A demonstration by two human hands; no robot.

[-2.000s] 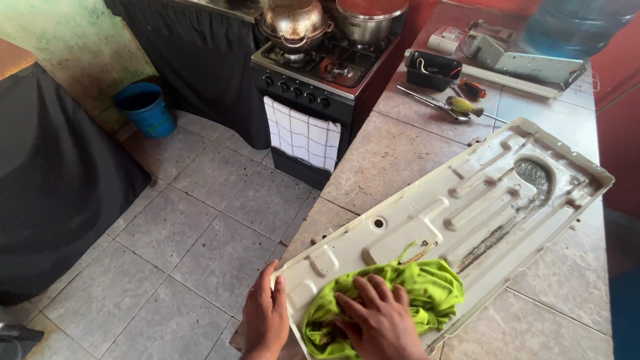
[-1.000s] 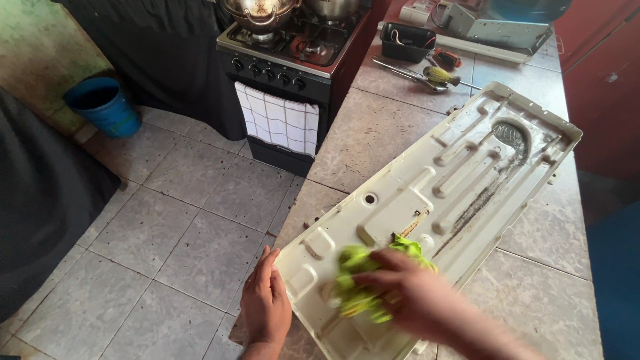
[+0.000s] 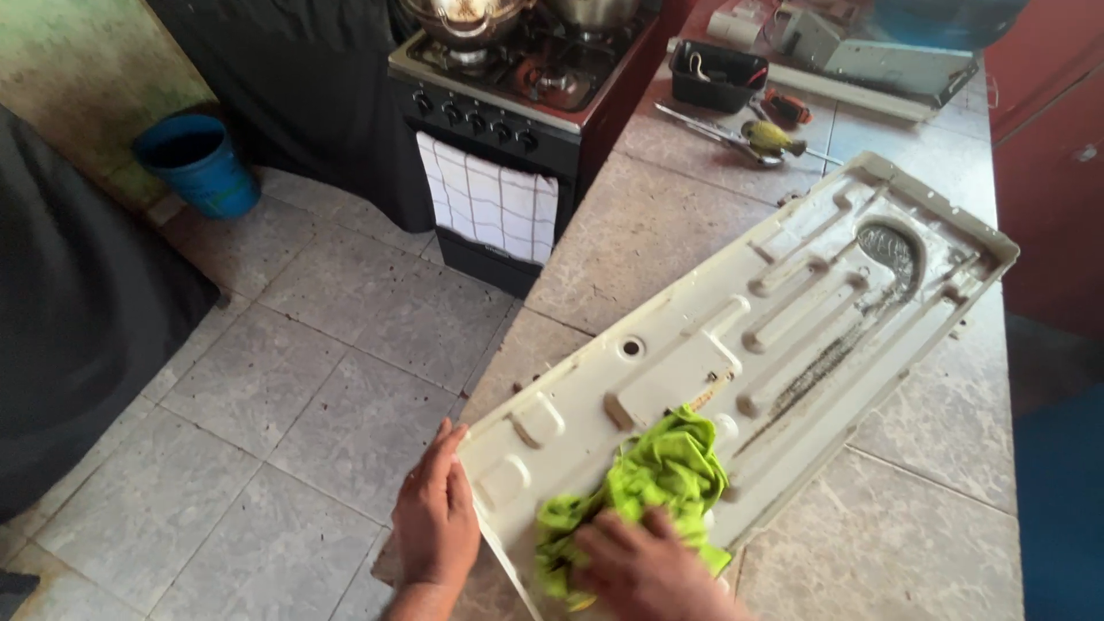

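A long off-white metal panel (image 3: 664, 384) with raised ribs and a round hole lies diagonally on the tiled counter. Grey residue marks its far recess and one channel. My left hand (image 3: 438, 509) holds the panel's near left edge, thumb on the rim. My right hand (image 3: 638, 556), slightly blurred, presses a crumpled lime-green cloth (image 3: 673, 470) on the near part of the panel. The cloth partly hides the panel beneath it, and my right fingertips are partly sunk in its folds.
Beyond the panel on the tiled counter (image 3: 664, 207) lie a yellow-handled screwdriver (image 3: 772, 138), pliers (image 3: 711, 129), a black plastic tray (image 3: 718, 78) and a bent metal bracket (image 3: 897, 65). A gas stove (image 3: 500, 86) with pots adjoins the counter. A blue bucket (image 3: 203, 172) stands on the floor.
My right hand and the green cloth have shifted over the panel's near part; the cloth was bunched higher up a second ago. My left hand stays on the panel's edge.
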